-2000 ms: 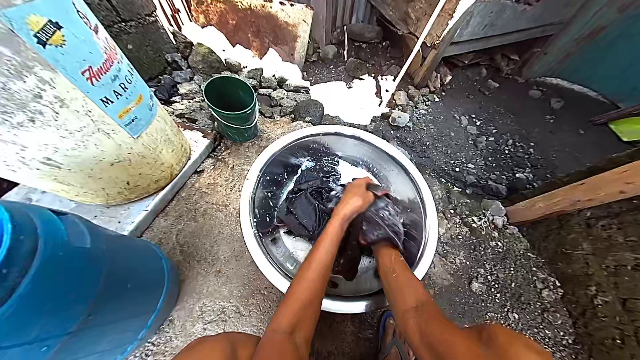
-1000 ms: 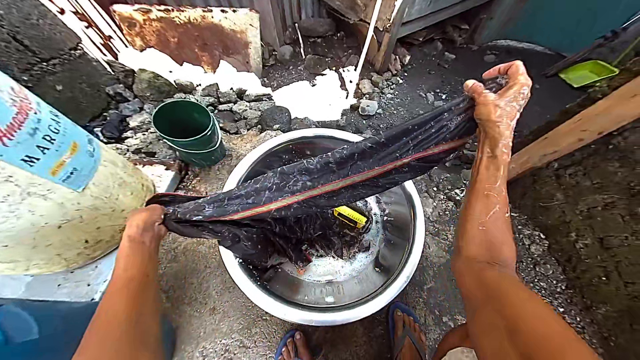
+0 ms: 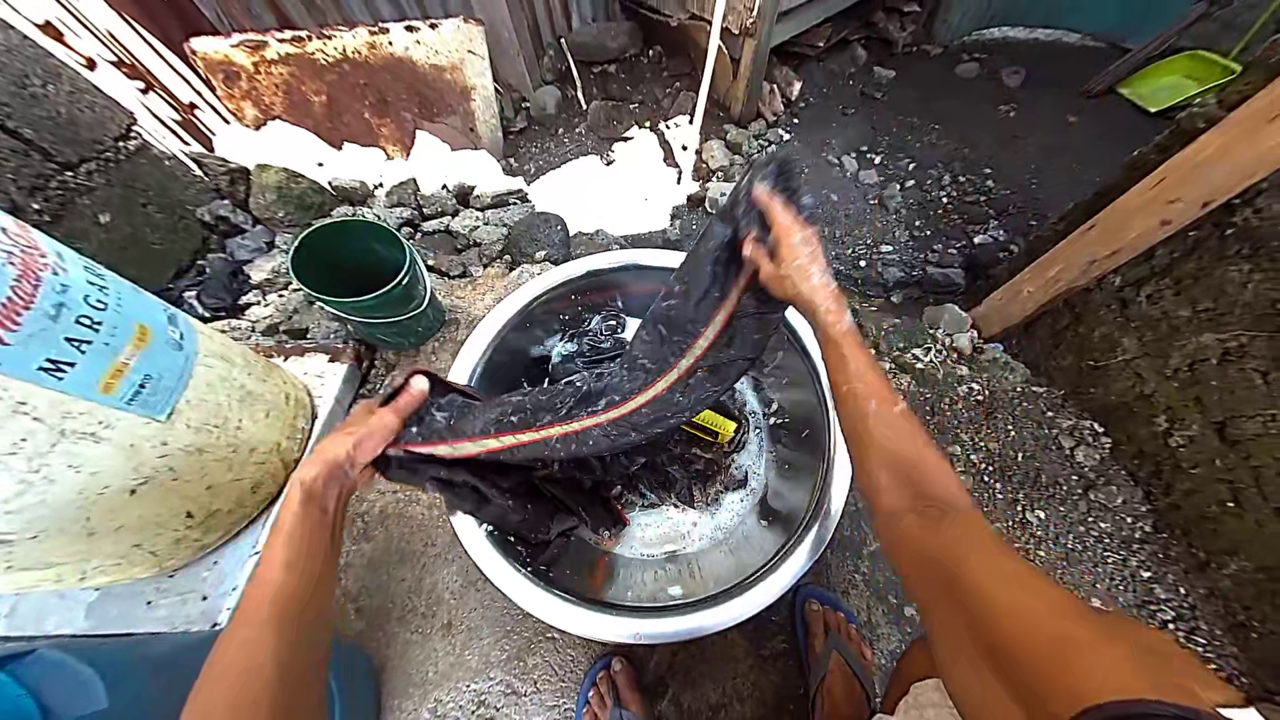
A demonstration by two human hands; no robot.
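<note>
A wet black garment with a red-edged pale stripe (image 3: 600, 400) hangs between my two hands, sagging across a metal basin (image 3: 650, 628). My left hand (image 3: 365, 435) grips one end beside the basin's left rim, thumb on top. My right hand (image 3: 790, 250) holds the other end above the far right rim; its fingertips are partly blurred. Below the garment, sudsy water (image 3: 680, 525) and more dark cloth (image 3: 590, 345) lie in the basin. A yellow brush-like object (image 3: 712, 426) rests there, partly covered by the garment.
A green bucket (image 3: 365, 280) stands behind the basin to the left, near stones (image 3: 540, 240). At left are a large white container (image 3: 150, 480) and a blue barrel (image 3: 350, 680). A wooden beam (image 3: 1130, 210) slants at right, with a green dustpan (image 3: 1180, 80) beyond. My sandaled feet are close to the basin.
Two seconds ago both hands were bunched together over the basin. One second ago the garment was stretched nearly straight between them; now it sags, and my right hand is closer to my left.
</note>
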